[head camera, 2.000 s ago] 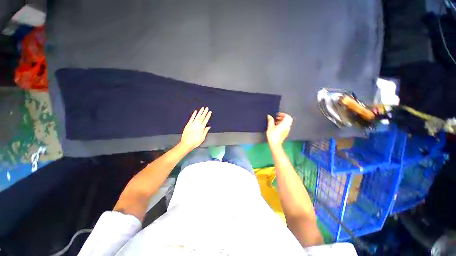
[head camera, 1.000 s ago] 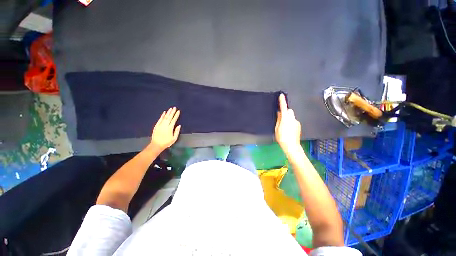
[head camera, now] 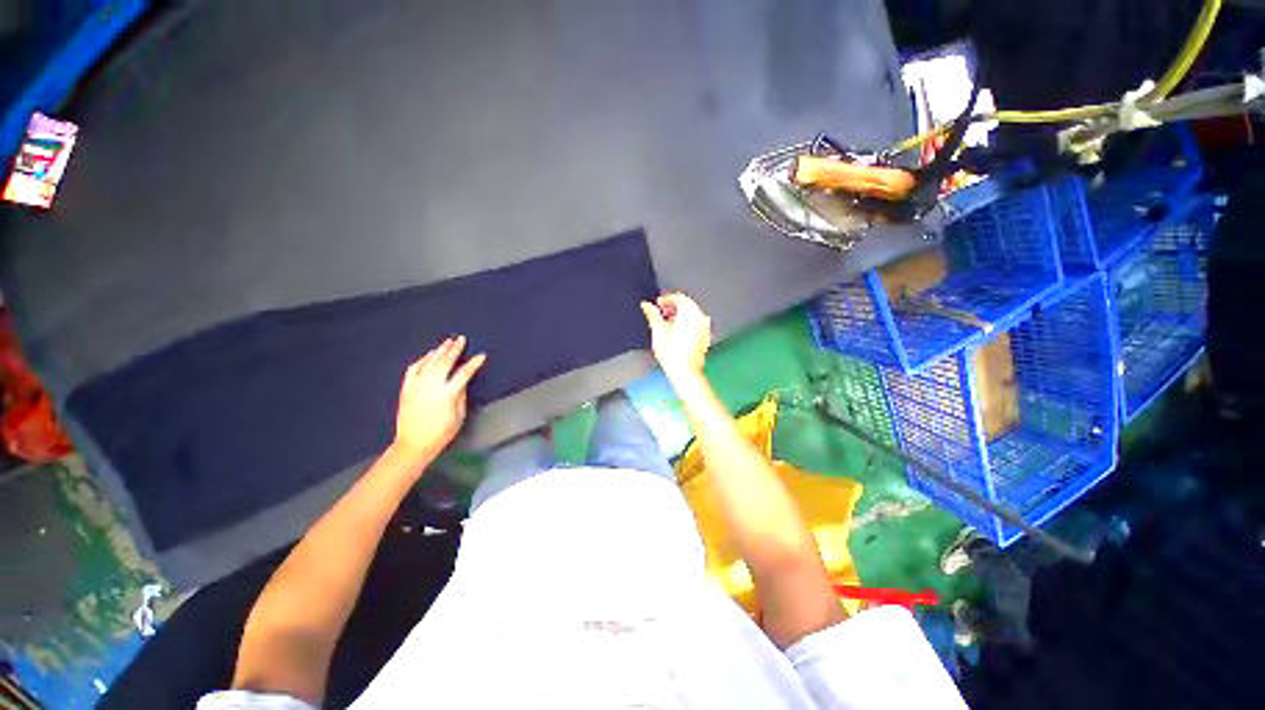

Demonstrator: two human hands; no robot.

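Note:
Dark navy trousers [head camera: 333, 361] lie flat and smooth along the near edge of the grey padded table, the wide end at the left and the narrow hem at the right. My left hand [head camera: 434, 398] rests on the near edge of the cloth around mid-length, palm down, with fingers slightly apart. My right hand [head camera: 677, 330] is at the near corner of the hem, fingers curled together at the cloth edge; whether they pinch the cloth is hard to tell. The steam iron [head camera: 832, 187] with its tan handle stands at the right of the table.
The pressing table cover [head camera: 555, 125] extends beyond the trousers. A small printed card [head camera: 42, 161] lies at the far left. A yellow hose [head camera: 1068, 117] runs right from the iron. Blue mesh crates [head camera: 1034, 416] stand on the floor at right, near a yellow cloth [head camera: 812, 506]. A red bag [head camera: 31, 416] is at left.
The view has turned, so table and trousers now slant up to the right. My right hand has moved from the hem's middle to its near corner, its pointing finger now curled.

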